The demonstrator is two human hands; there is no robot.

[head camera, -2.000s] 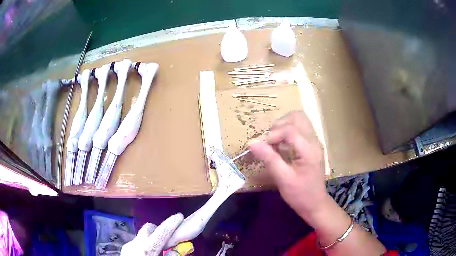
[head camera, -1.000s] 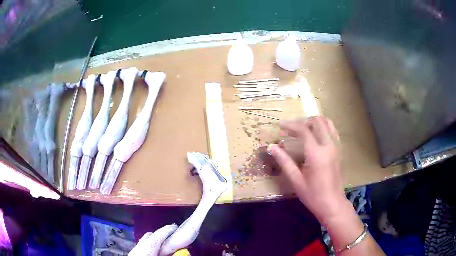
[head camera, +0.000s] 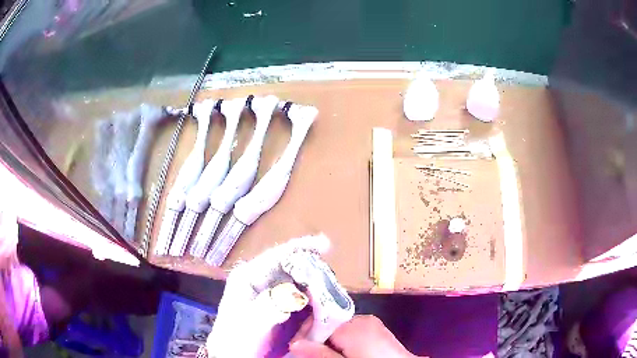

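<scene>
A white-grey moulded limb part (head camera: 323, 294) is held over the bench's front edge, its slotted end up. My left hand (head camera: 262, 301), in a white knit glove with a yellow thumb wrap, grips it around the upper end. My bare right hand (head camera: 360, 339) holds it lower down, cut off by the bottom edge; no swab shows in it. Several similar limb parts (head camera: 241, 175) lie in a row at left. Thin swabs (head camera: 441, 142) lie at the right. A small pale pot or cap (head camera: 457, 224) sits by a dark brown stain.
Two white squeeze bottles (head camera: 421, 98) stand at the far edge. Yellow tape strips (head camera: 383, 210) flank the swabs. A thin twisted rod (head camera: 170, 155) lies left of the row. Side screens stand left and right. Below are a blue crate (head camera: 165, 323) and a pile of parts (head camera: 529, 325).
My left hand has come up and now grips the part near its slotted end. My right hand has left the stained area and moved to the part. The view has shifted left.
</scene>
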